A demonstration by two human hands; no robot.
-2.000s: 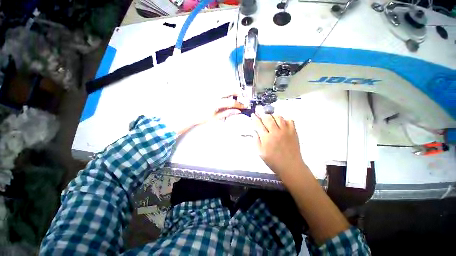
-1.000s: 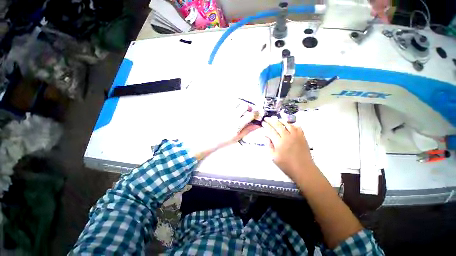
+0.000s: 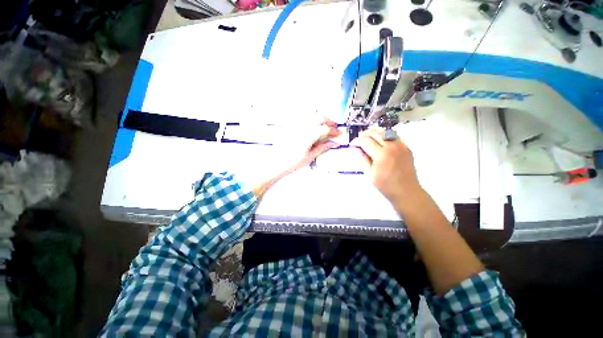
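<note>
A small dark piece lies under the presser foot of the white and blue sewing machine. My left hand has its fingertips on the piece's left side. My right hand has its fingertips on its right side, close to the needle. The fingertips partly hide the piece. A long dark strip lies at the left, over the blue patch, and a white strip with dark edges continues from its right end towards my left hand.
A blue tube curves behind the needle. A white strip hangs over the front edge at right, above a dark strip. An orange-handled tool lies far right. A small dark scrap lies at the back left.
The long dark strip, earlier slanting in several segments, now lies flatter with a dark-edged white section at its right end. Both hands stay at the needle. The camera view has shifted.
</note>
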